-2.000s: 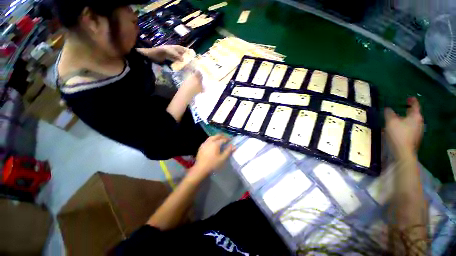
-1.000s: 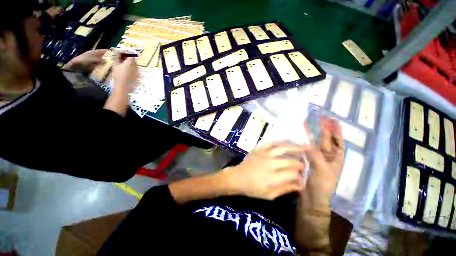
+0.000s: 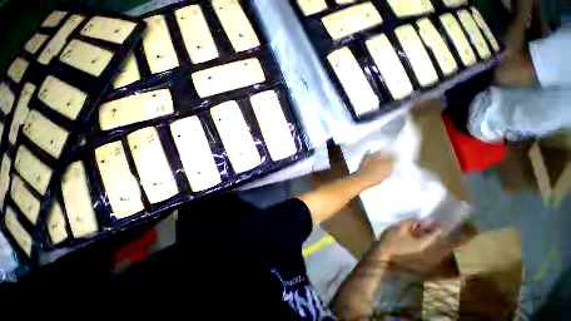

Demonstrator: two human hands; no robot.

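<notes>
Milky plastic film (image 3: 401,197) hangs bunched between my hands, beyond the bench's front edge and over cardboard. My left hand (image 3: 377,168) is closed on its upper left part. My right hand (image 3: 413,238) is closed on its lower part; the fingers are blurred. To the left, cream covers (image 3: 197,153) lie in a black blister tray (image 3: 181,97). A second black tray with covers (image 3: 42,133) overlaps it at a tilt on the far left.
Another black tray of cream covers (image 3: 388,66) lies at the upper right, with translucent film (image 3: 300,81) between the trays. Open cardboard boxes (image 3: 491,269) and a red bin (image 3: 473,147) stand below. Part of another person's arm (image 3: 514,47) and a plastic-wrapped bundle (image 3: 523,113) are at the right.
The view has swung right. My hands have moved from in front of the trays to beyond the bench edge, with the film between them. The film is now gathered and hanging.
</notes>
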